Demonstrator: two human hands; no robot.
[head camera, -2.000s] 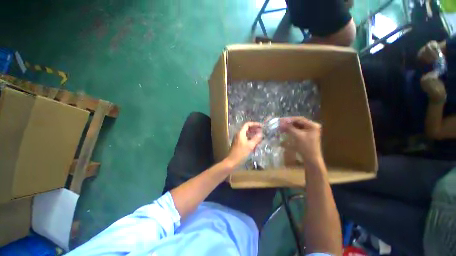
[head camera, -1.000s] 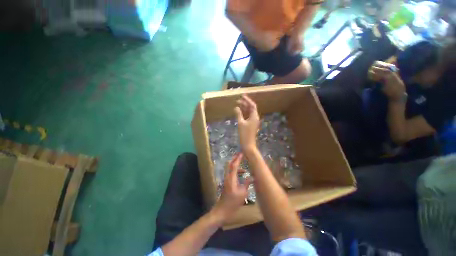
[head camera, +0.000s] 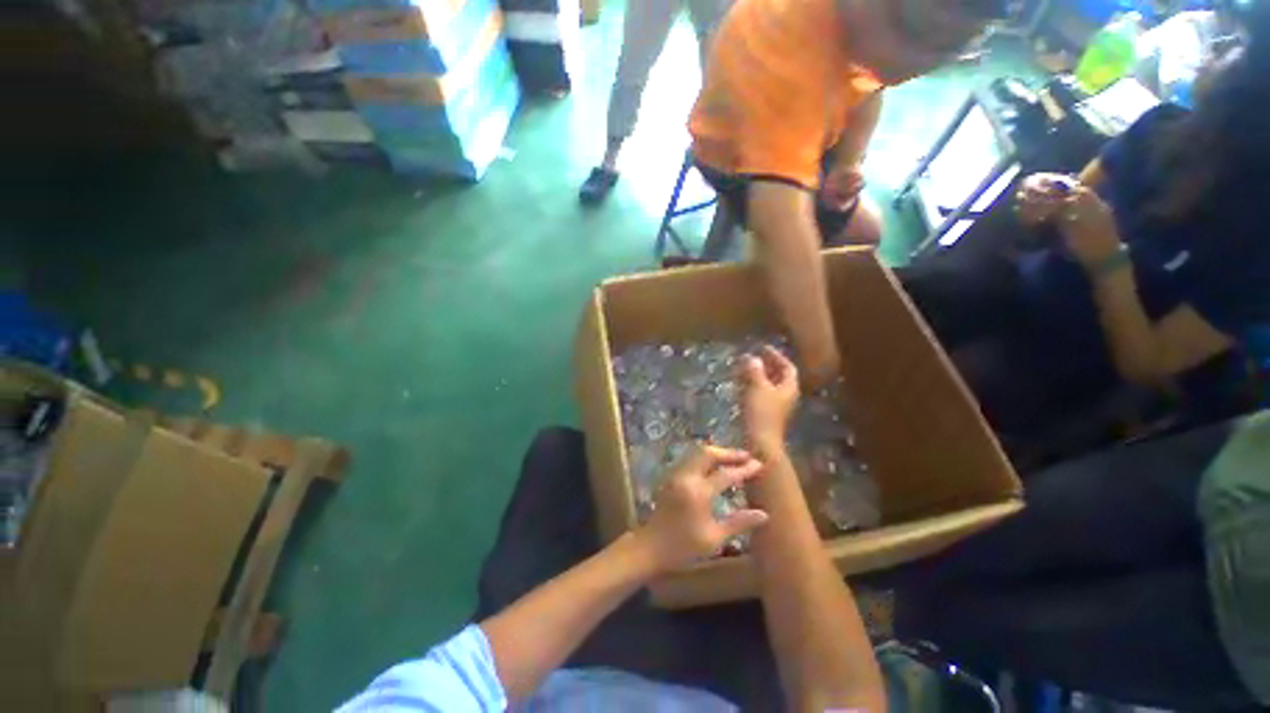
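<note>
The large brown carton (head camera: 947, 432) stands open in front of my knees. Many loose clear plastic parts (head camera: 669, 397) cover its bottom. My left hand (head camera: 701, 508) is over the near side of the carton, fingers apart, with nothing visible in it. My right hand (head camera: 769, 390) is farther in, above the parts, fingers bent together; whether it holds a part is too small and blurred to tell. My right forearm passes close beside my left fingertips.
A person in an orange top (head camera: 759, 98) reaches an arm into the carton from the far side. Another person in dark clothes (head camera: 1156, 300) sits at the right, hands raised. A wooden pallet (head camera: 279, 522) with a carton (head camera: 153, 543) is at the left. Stacked boxes (head camera: 418, 84) stand behind.
The person in orange has leaned in and put an arm into the carton. My right hand was over the parts with fingers spread and has lowered, fingers now bent. The view has shifted.
</note>
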